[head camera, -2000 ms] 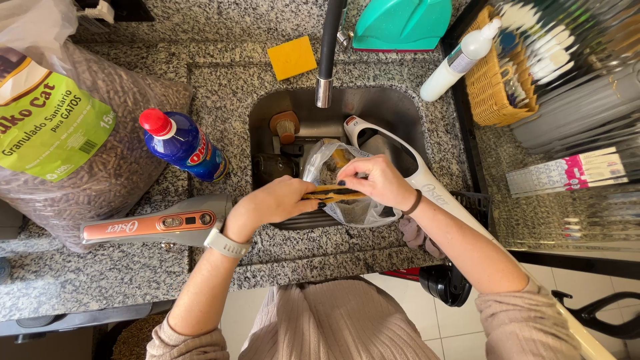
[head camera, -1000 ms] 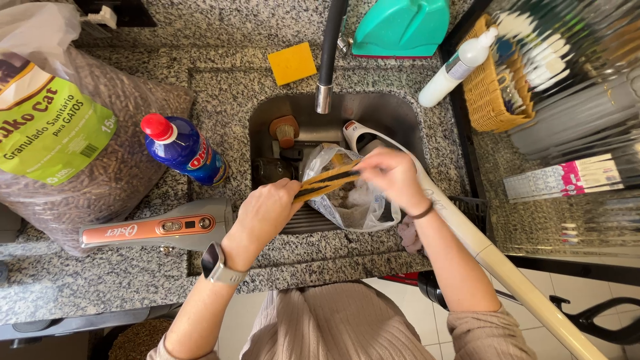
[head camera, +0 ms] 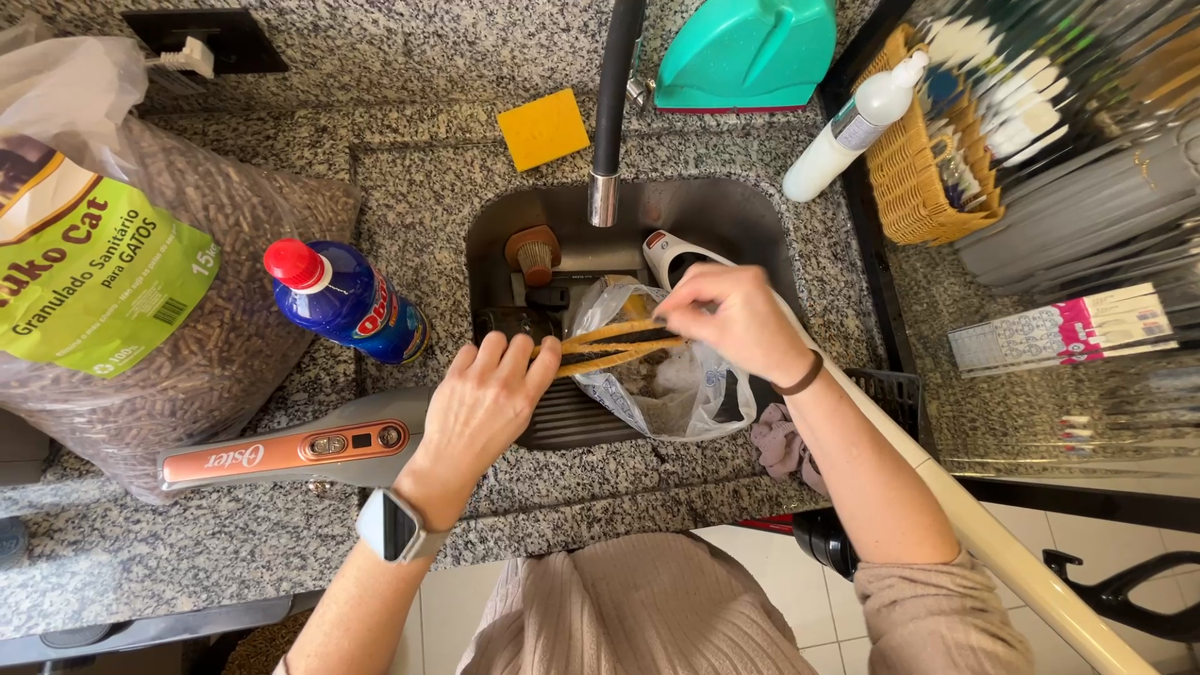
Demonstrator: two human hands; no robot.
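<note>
My left hand (head camera: 492,394) grips one end of a flat, yellow-edged part with dark strips (head camera: 619,345), perhaps a vacuum brush or filter piece. At its other end, the fingers of my right hand (head camera: 736,319) are pinched together over it; whether they hold the part or only debris is hard to tell. Below lies an open clear plastic bag (head camera: 689,403) with grey fluff and dust inside, resting in the steel sink (head camera: 750,202). A cone-shaped filter (head camera: 535,258) sits in the sink's back left corner, and a white appliance part (head camera: 670,253) rests at the right.
An Oster vacuum handle (head camera: 281,457), a blue bottle with a red cap (head camera: 347,300) and a large bag of cat litter (head camera: 234,216) stand left. The faucet (head camera: 609,112) hangs over the sink. A yellow sponge cloth (head camera: 544,129), teal dustpan (head camera: 747,56) and white bottle (head camera: 853,127) are behind.
My right hand has moved slightly along the yellow-edged part, which is now more level. My left hand still holds its left end.
</note>
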